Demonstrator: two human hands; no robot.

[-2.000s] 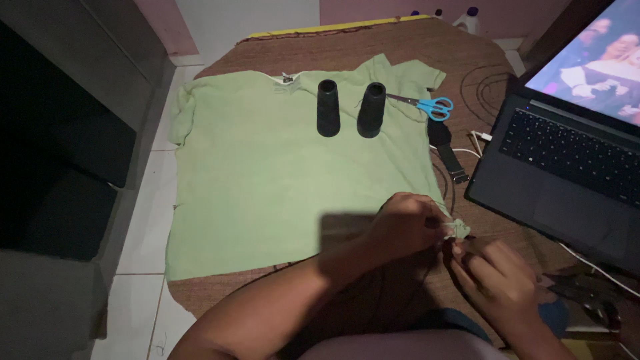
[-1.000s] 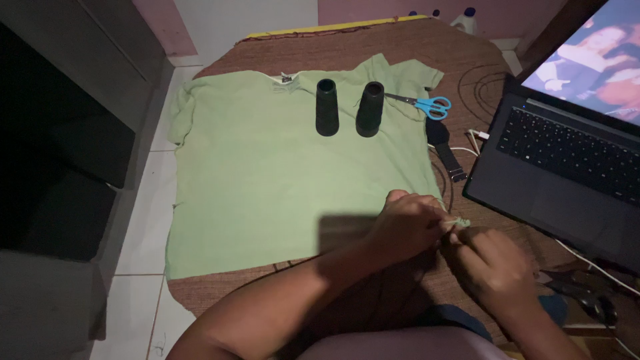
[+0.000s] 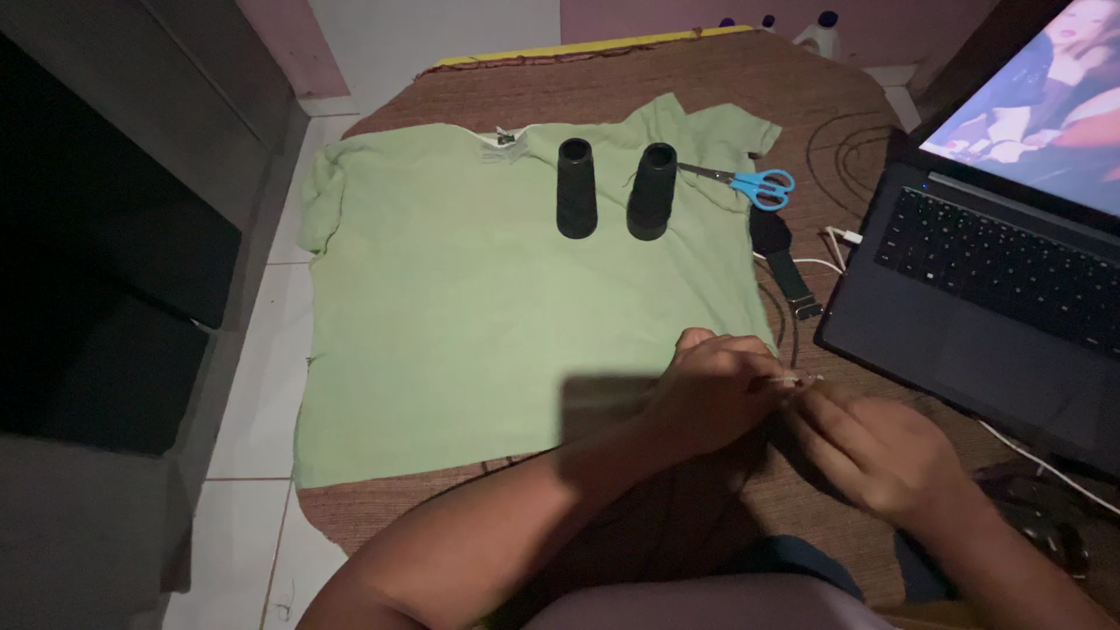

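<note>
A light green T-shirt [image 3: 455, 315] lies spread on a brown cloth-covered table. My left hand [image 3: 722, 381] grips its lower right corner, fingers closed on a small bunch of the fabric. Close against it is my right hand [image 3: 875, 442], its fingertips pinched at the same bunch; what exactly they hold is too small to tell. Two black thread cones [image 3: 577, 188] [image 3: 653, 192] rest on the upper right of the shirt. Scissors with blue handles [image 3: 761, 188] lie beside them, blades towards the right cone.
A laptop [image 3: 989, 315] with its screen lit stands at the right. A black wristwatch [image 3: 787, 271] and a white cable [image 3: 814, 261] lie between it and the shirt. Dark eyeglasses or a similar glossy object [image 3: 1041, 525] sit low at the right. Bottles [image 3: 821, 37] stand beyond the table.
The bunch of green fabric sticking out between my hands shows less than two seconds ago. My right hand has shifted slightly at the fabric. The laptop picture has changed.
</note>
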